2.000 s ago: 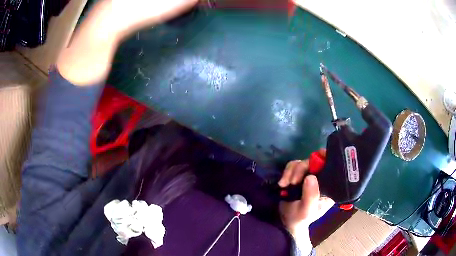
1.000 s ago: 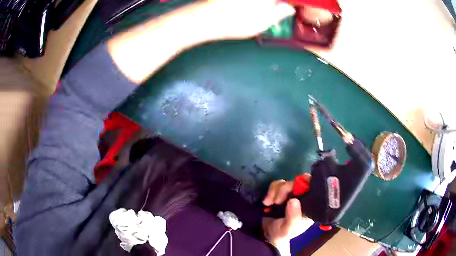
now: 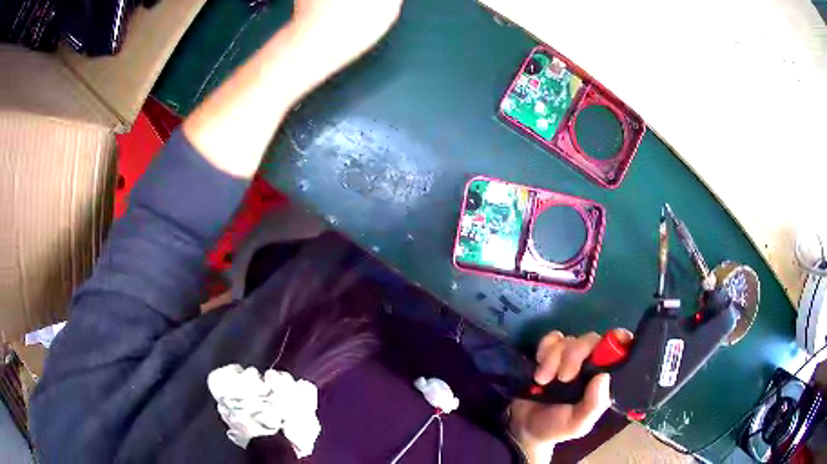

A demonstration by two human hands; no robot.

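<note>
Two red housings with green circuit boards lie on the dark green bench. The upper housing [image 3: 575, 116] is near the bench's back edge; the lower housing [image 3: 530, 234] is nearer to me. Each has a large round opening at its right end. My right hand [image 3: 564, 385] is closed round the handle of a black soldering gun [image 3: 666, 358] with a red trigger. The gun's two thin prongs point up, right of the lower housing. My left hand [image 3: 349, 20] is blurred at the top edge; its fingers are cut off.
A round dish [image 3: 745, 304] with silvery contents is beside the gun. A black coiled cord [image 3: 782, 417] lies at the lower right. A cardboard carton [image 3: 59, 204] stands at left, with shiny black items [image 3: 91, 23] at the upper left. Red frames [image 3: 249, 222] show under my left arm.
The two housings now lie on the bench; a second ago my left hand was at one housing near the top. My left hand has moved left, and the gun has shifted right and down.
</note>
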